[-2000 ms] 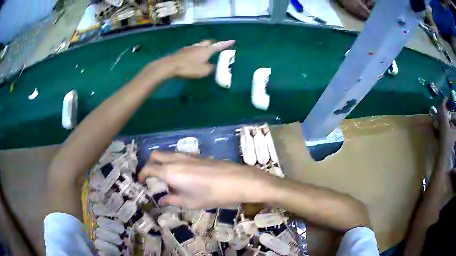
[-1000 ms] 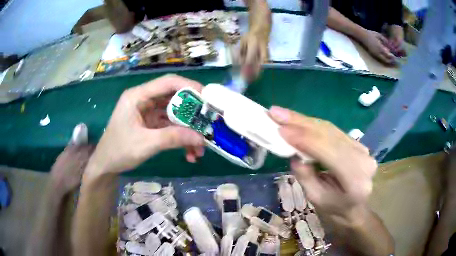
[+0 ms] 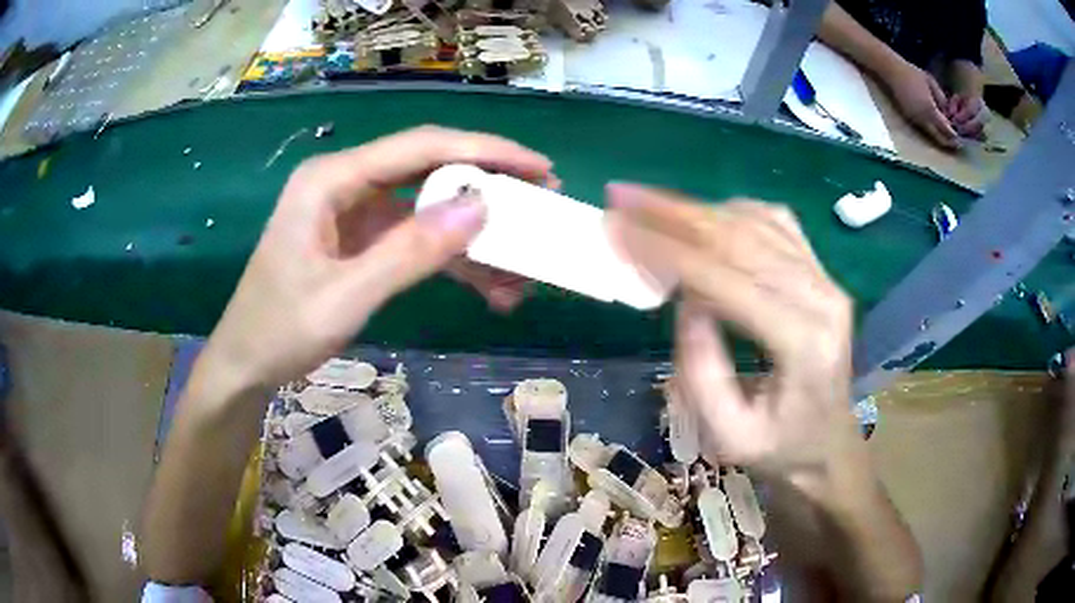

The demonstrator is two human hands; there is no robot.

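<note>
A white device (image 3: 554, 242) is held above the near side of the green belt, its long white cover facing up. No green board or blue block shows; whether the cover is fully seated cannot be told. My left hand (image 3: 377, 230) grips its left end, thumb on top near a small dark mark. My right hand (image 3: 749, 318) is at its right end, blurred, fingers on the cover. Below, the parts tray (image 3: 454, 395) holds heaped cream covers, some with black windows (image 3: 545, 436), and plain ovals (image 3: 719, 522) at its right.
The green belt (image 3: 130, 265) crosses the view, with a white housing (image 3: 864, 206) at right and a small white piece (image 3: 83, 197) at left. A grey metal post (image 3: 955, 271) slants at right. Across the belt are another person's hands (image 3: 943, 112) and heaped parts (image 3: 501, 47).
The open housing's green board and blue block are now hidden under the cover. The person's arm reaching over the belt and the hand at left have gone from view.
</note>
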